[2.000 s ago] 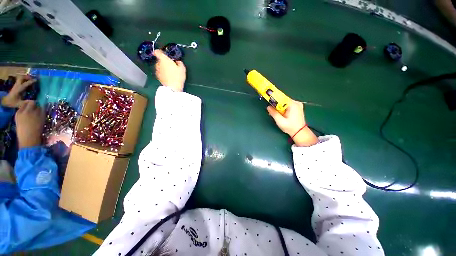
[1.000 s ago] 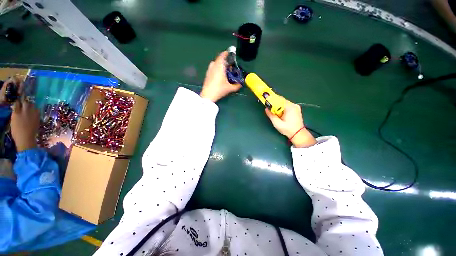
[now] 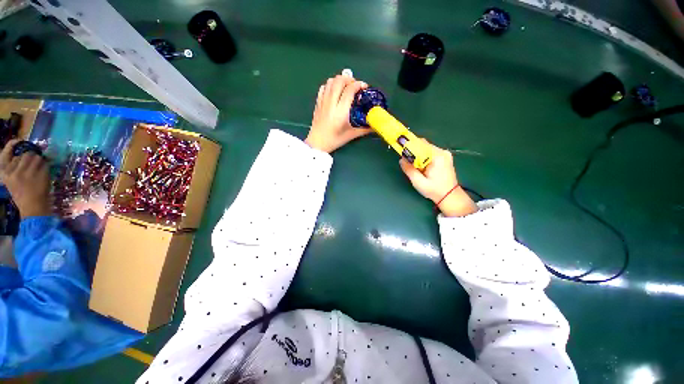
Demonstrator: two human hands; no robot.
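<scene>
My left hand (image 3: 337, 114) holds a small round dark-blue wired unit (image 3: 366, 103) above the green surface, with a white connector tip showing over my fingers. Part of the unit is hidden by my fingers and the tool. My right hand (image 3: 435, 174) grips the yellow electric screwdriver (image 3: 397, 136), tilted up and to the left. Its front end meets the face of the unit; the tip itself is hidden. A black cylindrical housing (image 3: 421, 66) with a red wire and a yellow-green spot stands just beyond, to the right of the unit.
More black housings lie at the upper left (image 3: 213, 37) and right (image 3: 598, 94). Wired discs lie near the top (image 3: 495, 21) and far right (image 3: 643, 95). A metal upright (image 3: 139, 66), a box of red wired parts (image 3: 163, 176) and a coworker's hand (image 3: 27, 176) are left. The black cord (image 3: 582, 196) loops right.
My left hand has moved right from the two discs on the surface and brought a unit to the screwdriver's front. The housings and discs on the belt have shifted right. My right hand has barely moved.
</scene>
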